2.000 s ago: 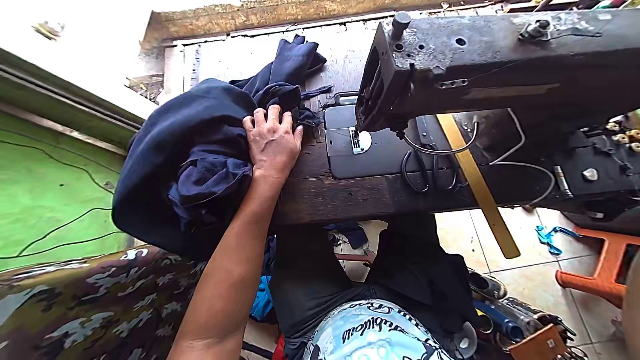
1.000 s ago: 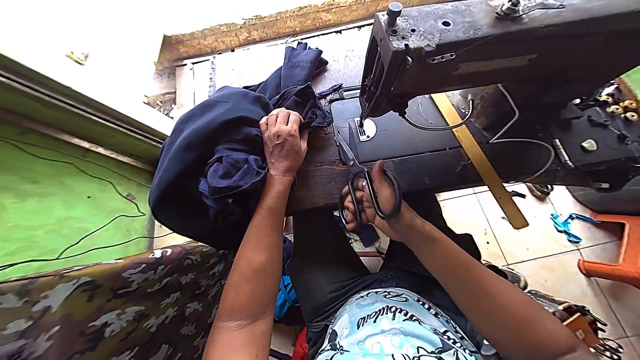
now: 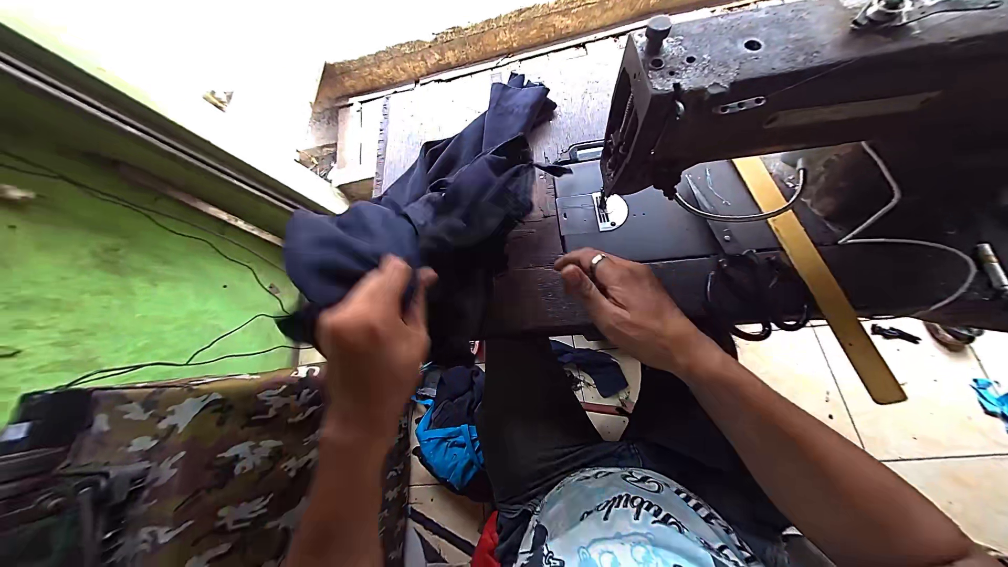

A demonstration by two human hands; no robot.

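Dark navy fabric point(image 3: 465, 181) lies bunched on the left of the wooden sewing table point(image 3: 528, 303), hanging over its front edge. My left hand point(image 3: 378, 315), blurred, grips a fold of it at the lower left. Fingers curled, my right hand point(image 3: 622, 303) is over the front edge, below the needle plate point(image 3: 610, 213) of the black sewing machine point(image 3: 756, 71); whether anything small is between its fingers, I cannot tell. Black-handled scissors point(image 3: 748, 295) rest on the machine bed, to the right of that hand.
A yellow ruler-like strip point(image 3: 827, 291) crosses the bed and juts past the front edge. Loose cables run over the bed at right. A camouflage-patterned cover point(image 3: 228, 465) is at lower left beside a green wall point(image 3: 118, 276). Blue and dark cloth point(image 3: 453, 441) lies on the tiled floor.
My right hand, holding the scissors one second ago, has let them go; they lie on the machine bed. My left hand has moved toward the lower left, and the fabric is more stretched out.
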